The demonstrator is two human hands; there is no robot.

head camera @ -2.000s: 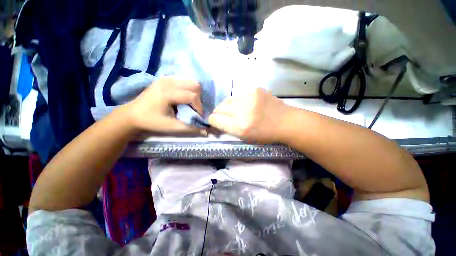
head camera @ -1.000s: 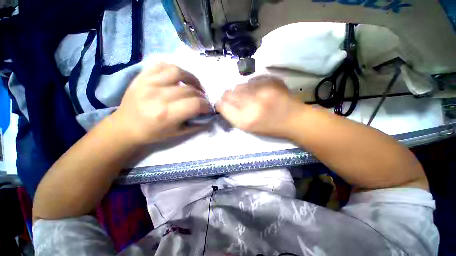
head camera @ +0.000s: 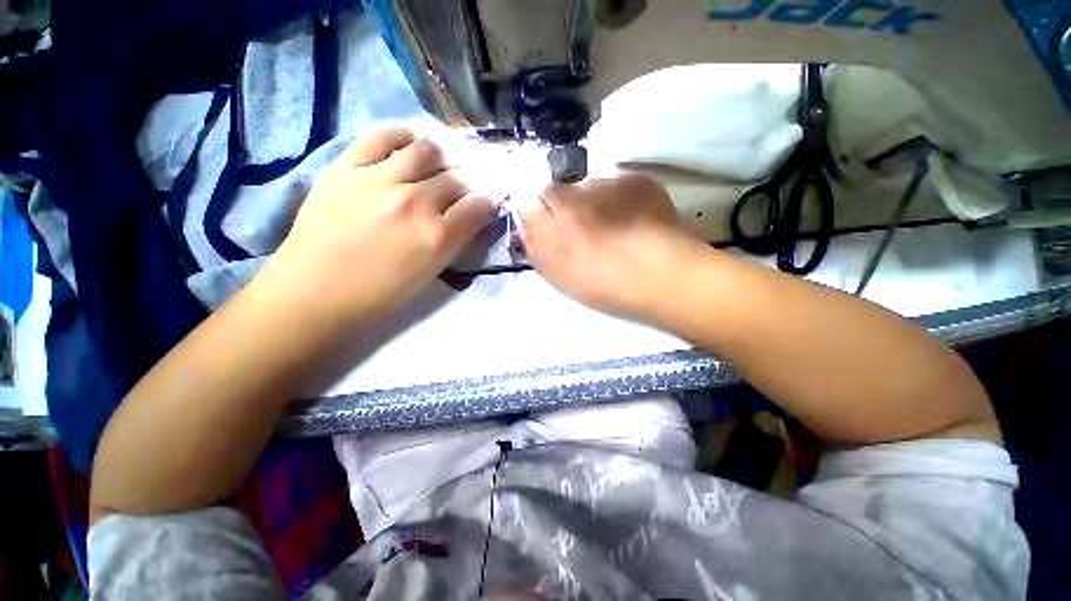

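My left hand (head camera: 382, 223) lies palm down with its fingertips at the lit needle area, on cloth that is mostly hidden under it. My right hand (head camera: 605, 241) is beside it, fingertips pinched near a small dark edge of cloth between the two hands. The grey panel with navy stripes (head camera: 276, 100) lies behind and left of my left hand, joined to the navy fabric (head camera: 112, 235). The sewing machine head (head camera: 705, 41) stands over the fingertips. Glare hides the needle and presser foot.
Black scissors (head camera: 789, 200) lie right of the machine's needle end, by a white cloth bundle (head camera: 728, 117). A ruled measuring strip (head camera: 529, 387) runs along the table's front edge. A bright blue strip (head camera: 17, 252) is at far left. A thin rod (head camera: 895, 223) slants at right.
Both hands have moved forward to the needle area from nearer the table edge. The small grey cloth seen between them earlier is now mostly hidden. The camera view has shifted, showing more machine head.
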